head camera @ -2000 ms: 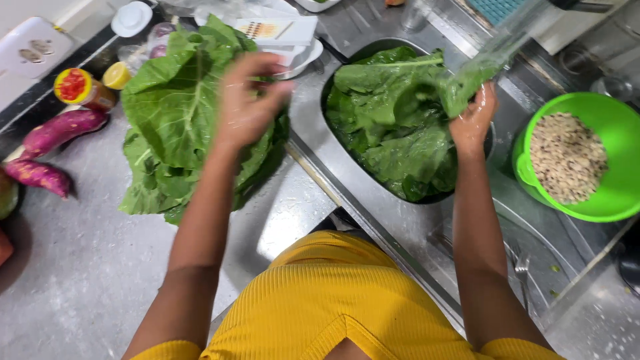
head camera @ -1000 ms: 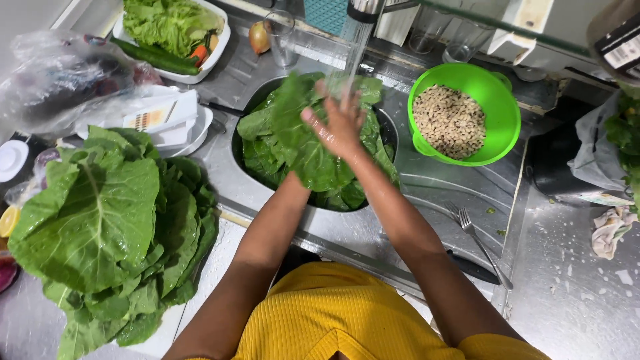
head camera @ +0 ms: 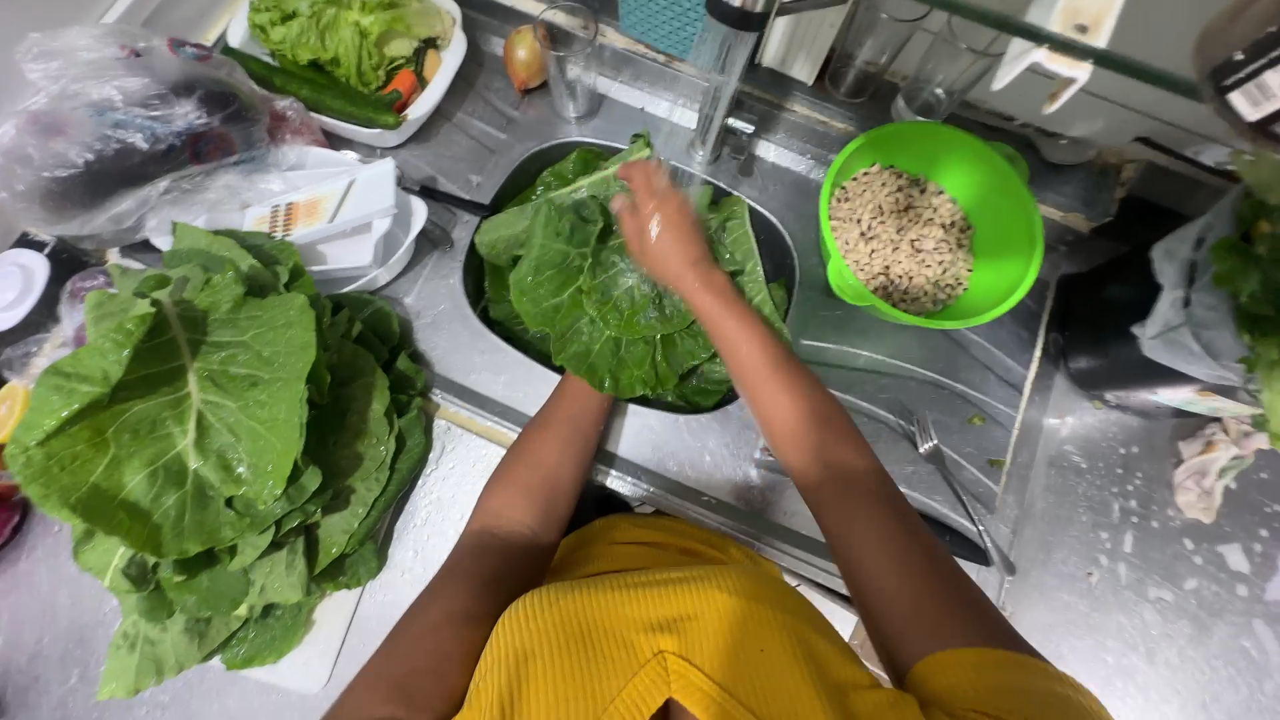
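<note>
A broad wet leafy green [head camera: 610,290] lies spread over other leaves in the metal sink basin [head camera: 785,240]. My right hand [head camera: 662,225], slightly blurred, is on top of this leaf near its pale stem, beside the running faucet [head camera: 715,85]; whether its fingers grip the leaf is unclear. My left hand is hidden beneath the same leaf, with only the forearm showing below it. A large pile of similar leaves [head camera: 190,400] rests on the counter to the left, partly over a white board [head camera: 325,640].
Right of the basin stands a green bowl [head camera: 1010,225] of beans, with a fork [head camera: 945,465] below. Behind are an onion [head camera: 525,58] and a drinking glass [head camera: 572,75]. A white grater [head camera: 335,205] and a white tray [head camera: 450,60] of vegetables stand left.
The view has swung rightward since the oldest frame. My left hand, then raised near the leaf pile, is now under a leaf in the sink. My right hand has come down onto the leaf from beside it.
</note>
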